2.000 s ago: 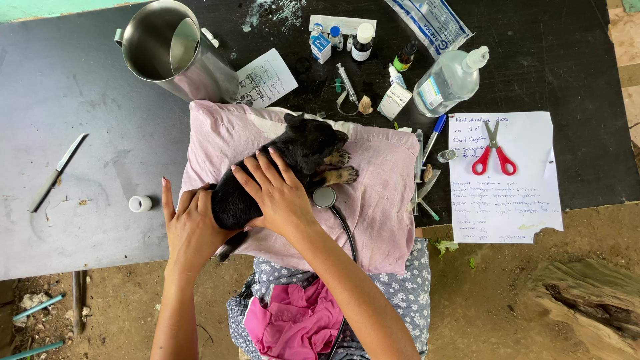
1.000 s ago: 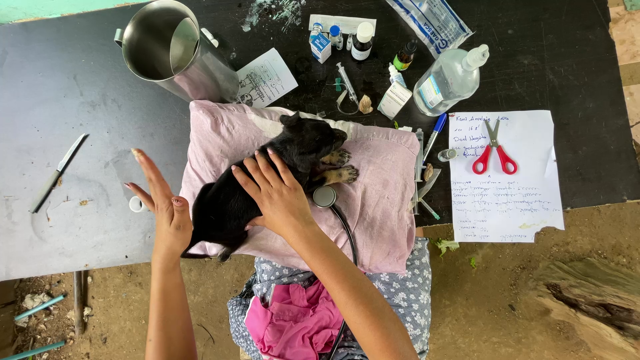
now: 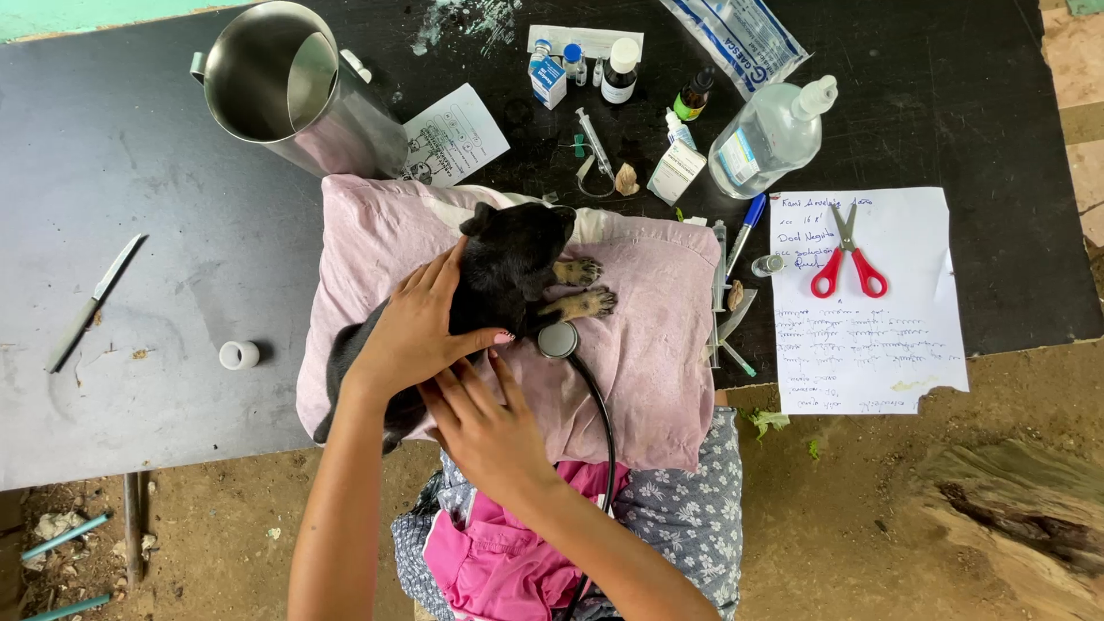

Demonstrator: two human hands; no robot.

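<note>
A black puppy with tan paws (image 3: 509, 267) lies on a pink cloth-covered cushion (image 3: 655, 276), its head turned up and to the right. Over its back and shoulder rests my left hand (image 3: 410, 319), fingers reaching toward the neck. My right hand (image 3: 487, 418) lies against its lower side, fingers spread and fingertips partly beneath my left hand. Neither hand's palm is visible. The chest piece of a stethoscope (image 3: 558, 340) sits on the cushion beside the front legs, and its black tube runs down past my right wrist.
Behind the cushion stand a steel pitcher (image 3: 345, 121), a syringe (image 3: 595, 142), vials, small bottles and a clear pump bottle (image 3: 763, 142). Red-handled scissors (image 3: 848, 259) lie on a handwritten sheet (image 3: 871, 345) at right. A knife (image 3: 95, 302) and a white ring-shaped piece (image 3: 239, 354) are at left.
My left hand, raised off the puppy one second ago, now rests on its back. My right hand has moved from the back to the lower side. The puppy's head has lifted.
</note>
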